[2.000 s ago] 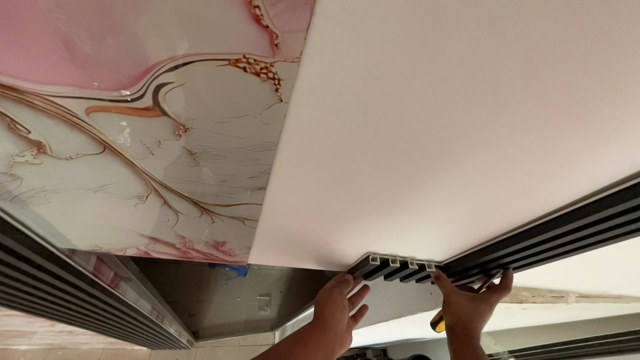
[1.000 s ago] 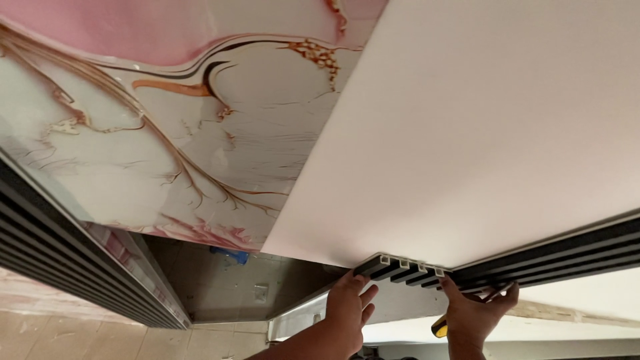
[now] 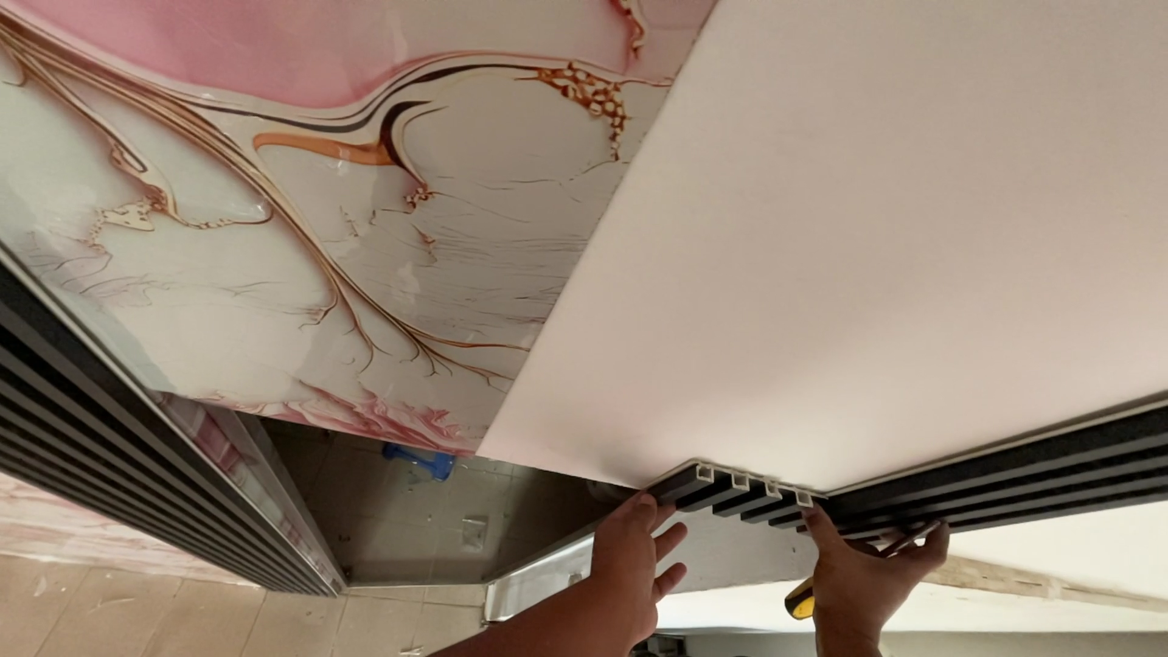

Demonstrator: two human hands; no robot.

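Note:
A short black fluted panel piece [image 3: 730, 493], its pale hollow rib ends showing, lies against the smooth pale panel at lower centre. My left hand [image 3: 630, 566] grips its left end between thumb and a finger, the other fingers spread. At its right end, my right hand [image 3: 858, 575] touches the corner where it meets a long black fluted panel [image 3: 1022, 465]. Tucked in that hand is a tool with a yellow-and-black handle [image 3: 800, 599]; a thin part of it shows by the fingers. Its exact kind is unclear.
A glossy pink and white marble-patterned panel [image 3: 438, 246] adjoins the plain pale panel [image 3: 821, 228]. Another black fluted strip [image 3: 137, 438] runs down the left side. Beyond an opening are floor tiles [image 3: 401, 529] and a blue object [image 3: 420, 461].
The view has shifted, showing the marble-patterned panel farther right. Both hands remain at the short fluted piece, with the tool still in my right hand.

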